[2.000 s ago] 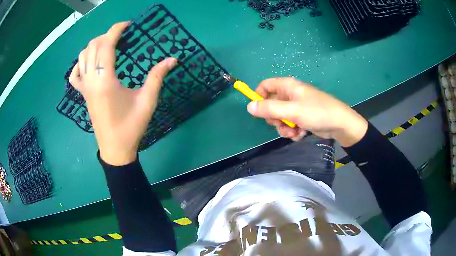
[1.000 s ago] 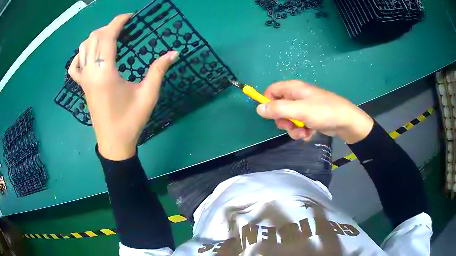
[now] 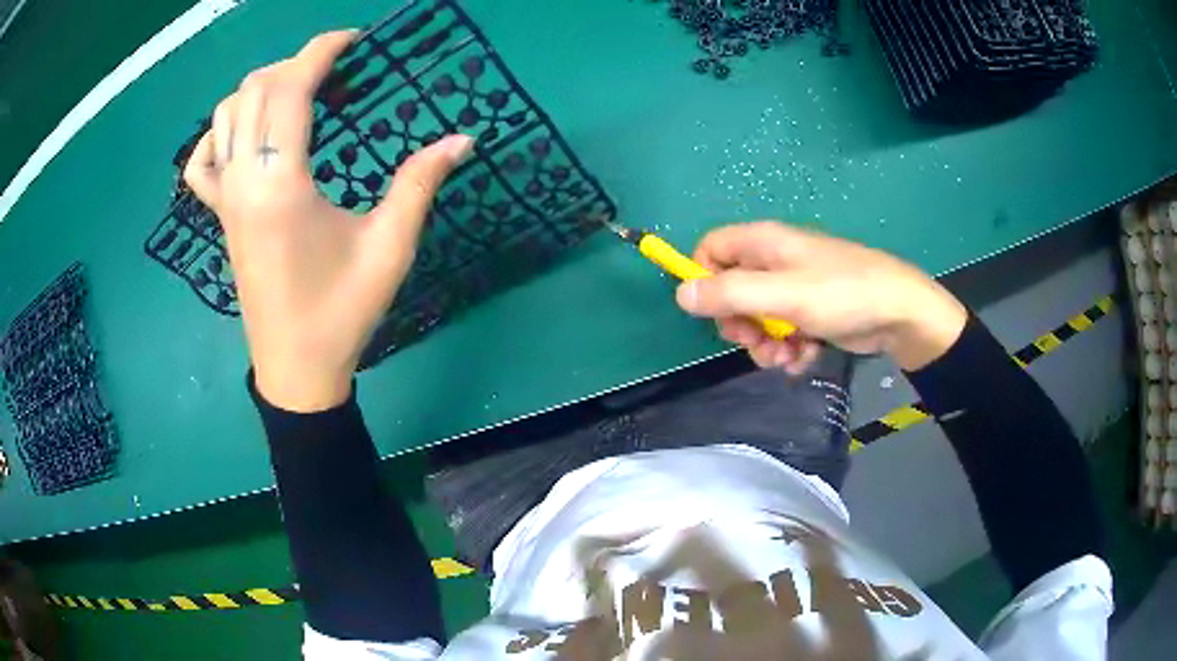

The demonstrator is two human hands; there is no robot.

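A flat black sprue frame [image 3: 519,152] with rows of small round parts is tilted up above the green table. My left hand [image 3: 314,207] grips it from the left, fingers at its upper left and behind it, thumb on its face. My right hand [image 3: 807,291] is closed around yellow-handled side cutters [image 3: 674,257]. Their dark jaws are at the frame's right corner; whether they are open or closed is too small to tell. More black grid shows below and left of my left hand; whether it is a separate frame is unclear.
A low pile of black frames [image 3: 58,381] lies at the far left. A loose heap of black pieces [image 3: 749,23] and a tall stack of frames [image 3: 984,58] are at the far side. Pale trimmings dot the green table [image 3: 671,129]. Its near edge runs before my body.
My right hand and the cutters have moved slightly right and down with the frame's corner. The view has shifted a little. Both hands keep their hold.
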